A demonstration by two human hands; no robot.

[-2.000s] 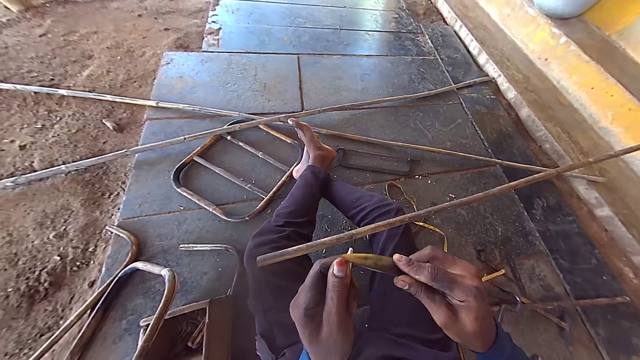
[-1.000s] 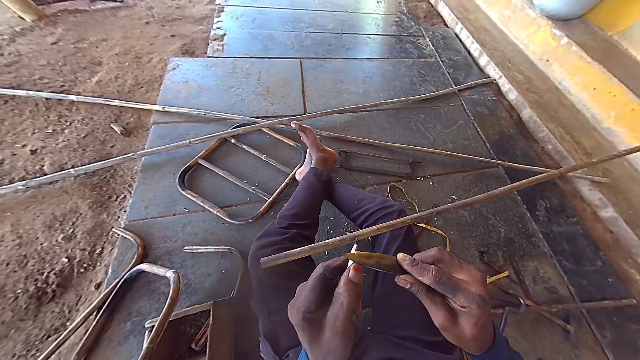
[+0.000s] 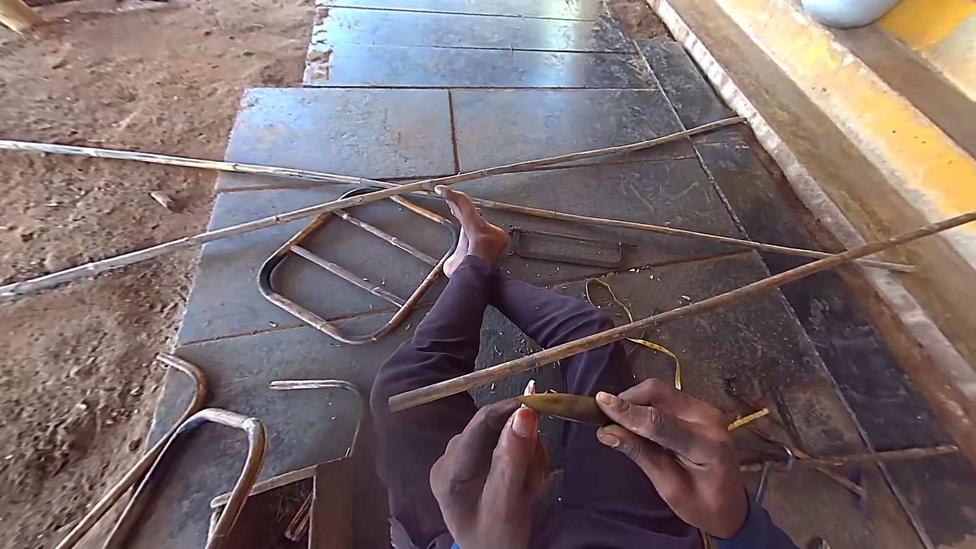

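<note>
My left hand (image 3: 492, 465) pinches one end of a short, brownish-green, leaf-like piece (image 3: 566, 407) between thumb and finger, and a small white tip shows above that thumb. The thumb and fingers of my right hand (image 3: 675, 450) grip the other end. What the piece is, I cannot tell for sure. A long cane pole (image 3: 671, 314) slants across my legs just beyond both hands, its cut end to the left. A yellow measuring tape (image 3: 654, 347) curls on the floor past my right hand.
Two more long poles (image 3: 534, 162) cross near my foot. A rounded cane frame with crossbars (image 3: 366, 277) lies left of it, a hacksaw-like metal frame (image 3: 568, 248) right. Bent canes (image 3: 255, 450) and a box (image 3: 333, 503) stand lower left. A raised ledge (image 3: 831, 84) runs along the right.
</note>
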